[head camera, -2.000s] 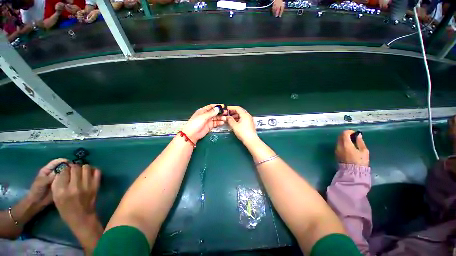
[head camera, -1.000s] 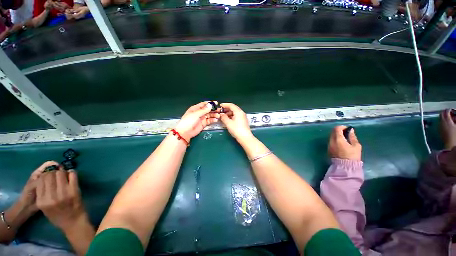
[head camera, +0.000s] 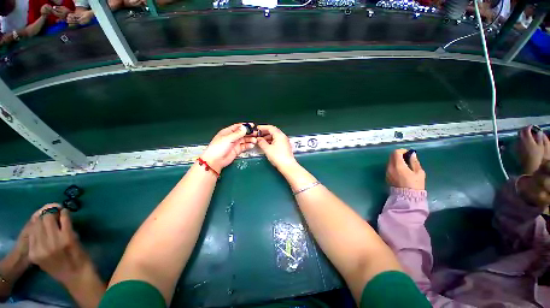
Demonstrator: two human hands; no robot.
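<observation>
A small black plastic case (head camera: 249,128) is held up between both hands over the white edge rail. My left hand (head camera: 227,146) grips it between thumb and fingers. My right hand (head camera: 275,145) touches its right side with thumb and forefinger pinched together; a small dark bit shows at these fingertips, too small to name. A clear plastic bag (head camera: 290,245) with yellow and silver bits lies on the green bench between my forearms. A small clear piece (head camera: 242,164) lies on the bench just below my hands.
The scuffed white edge rail (head camera: 356,140) runs across, with the dark green conveyor belt (head camera: 181,99) beyond. A neighbour's hands (head camera: 53,243) work at left near black cases (head camera: 72,197). A pink-sleeved hand (head camera: 406,171) holds a black piece at right. A white cable (head camera: 491,78) hangs at right; a metal post (head camera: 39,126) stands at left.
The whole view has shifted, so my hands, the bag and the rail marks appear further left. My hands keep hold of the case, with slight finger movement. A small piece on the belt also appears further left.
</observation>
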